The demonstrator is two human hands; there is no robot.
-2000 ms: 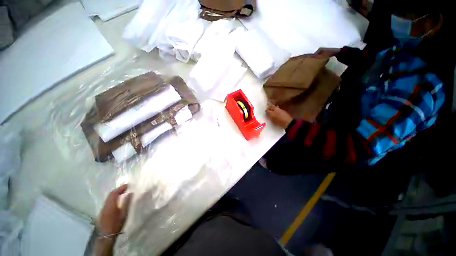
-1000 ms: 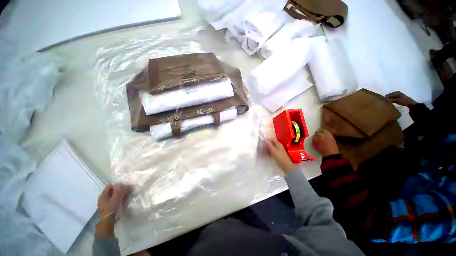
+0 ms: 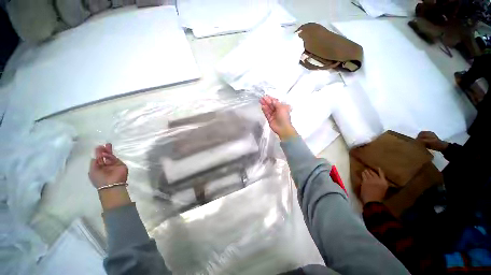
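A brown handbag (image 3: 199, 134) lies folded flat in front of me, seen hazily through clear plastic, with white rolls across it. The clear plastic bag (image 3: 231, 225) is shiny and wrinkled and spreads around it towards me. My left hand (image 3: 109, 171) pinches the plastic's left side, beyond the handbag's left edge. My right hand (image 3: 277, 116) pinches bunched plastic at the handbag's upper right. Whether the handbag is inside the plastic or under it, I cannot tell. A red tape dispenser (image 3: 338, 179) is mostly hidden behind my right forearm.
At the right another person's hands rest on a brown folded handbag (image 3: 395, 161). Another brown handbag (image 3: 334, 45) lies beyond white wraps (image 3: 355, 113). Large white boards (image 3: 107, 59) lie at the far left, a white sheet stack (image 3: 72, 252) at near left, soft white material (image 3: 32, 177) along the left.
Both my hands have moved away from me, from the plastic's near part to beside and beyond the handbag. Plastic is now drawn up over the handbag. My right sleeve now covers most of the dispenser.
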